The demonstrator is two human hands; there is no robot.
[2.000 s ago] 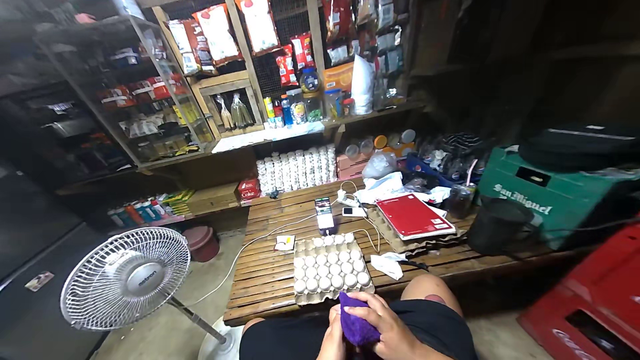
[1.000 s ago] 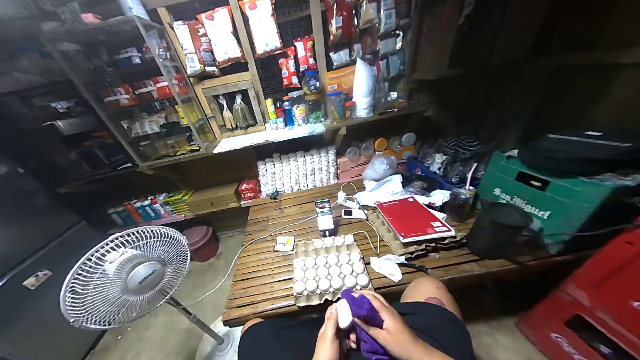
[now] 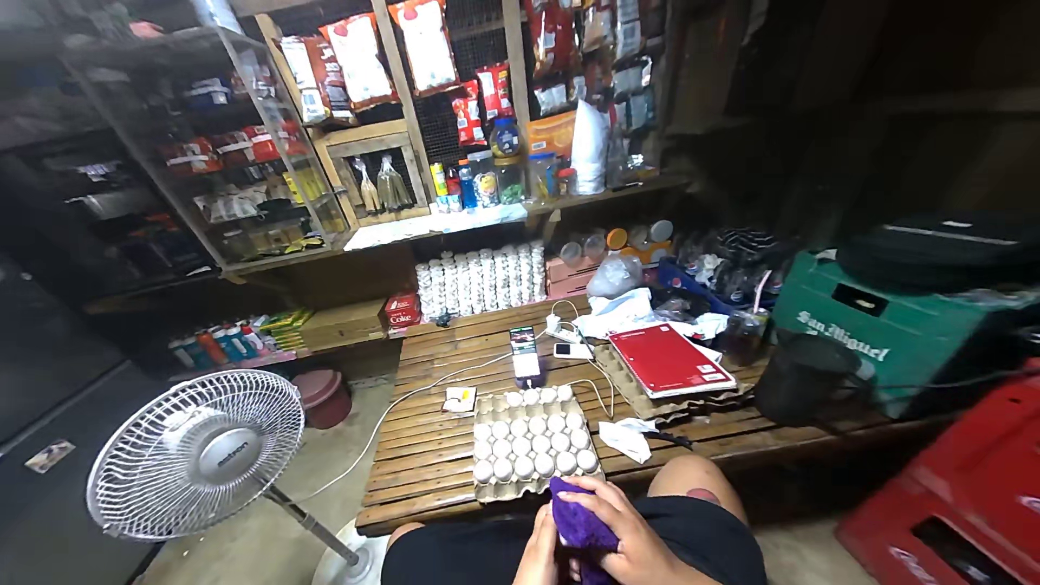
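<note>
Above my lap, my right hand [image 3: 621, 528] grips a purple cloth [image 3: 581, 520]. My left hand [image 3: 540, 548] is close against it, fingers curled around a white egg that is almost wholly covered by the cloth and fingers. Just beyond my hands, a cardboard egg tray [image 3: 487, 487] lies at the near edge of the slatted wooden table [image 3: 422, 479]. White eggs [image 3: 540, 444] fill several of its rows, and more stand in its far row, with vacant cups between them.
A phone [image 3: 524, 353] stands behind the tray, its cable attached. A red notebook [image 3: 670, 357] lies on another egg tray at the right, near crumpled white tissue [image 3: 627, 439]. An electric fan [image 3: 227, 455] stands left of the table. A green crate [image 3: 861, 325] and a dark container [image 3: 804, 378] are at the right.
The egg, bare in my left hand one second ago, is now mostly hidden by the purple cloth. My right hand has closed over it with the cloth.
</note>
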